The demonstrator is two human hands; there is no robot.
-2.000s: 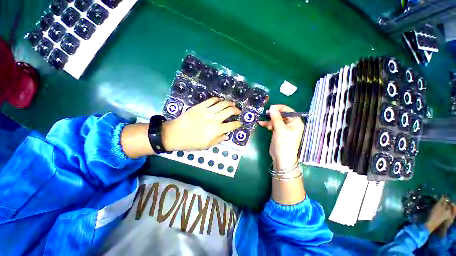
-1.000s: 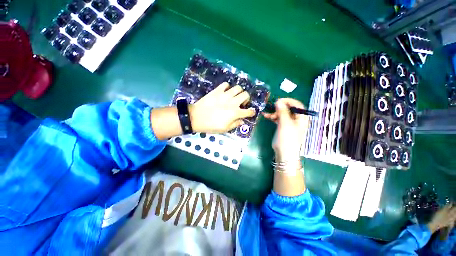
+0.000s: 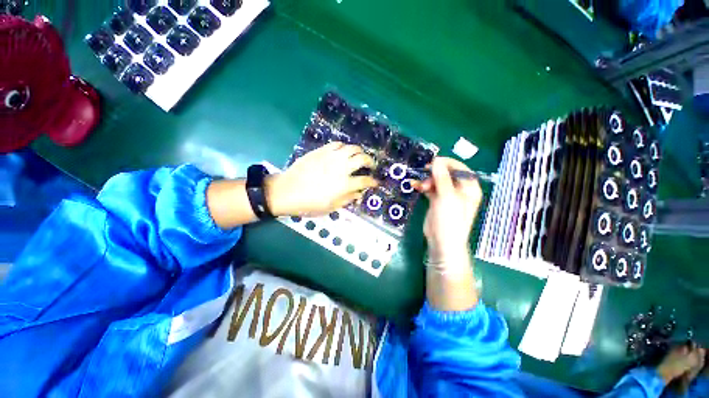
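A clear tray of black squarish parts (image 3: pixel 333 108) lies in front of me; several near parts show white rings (image 3: pixel 396 211). A white sheet with rows of dark round dots (image 3: pixel 350 247) sticks out at its near edge. My left hand (image 3: pixel 323 183), with a black wristband, rests over the tray's left and middle, fingers bent; its fingertips are at the parts and what they touch is unclear. My right hand (image 3: pixel 451 190) grips thin dark tweezers (image 3: pixel 476 176) at the tray's right edge, beside a ringed part. The tips are hard to make out.
A tall stack of filled trays (image 3: pixel 579 194) stands at right, with white strips (image 3: pixel 549 315) below it. A paper scrap (image 3: pixel 465 148) lies above my right hand. Another tray (image 3: pixel 180 40) and a red fan (image 3: pixel 35 85) are at upper left. Another person's hands (image 3: pixel 682 361) are at lower right.
My left hand has drawn back a little from the tray's right part, uncovering more ringed parts. The tweezers' rear end now points less clearly over the stack. The view has shifted slightly.
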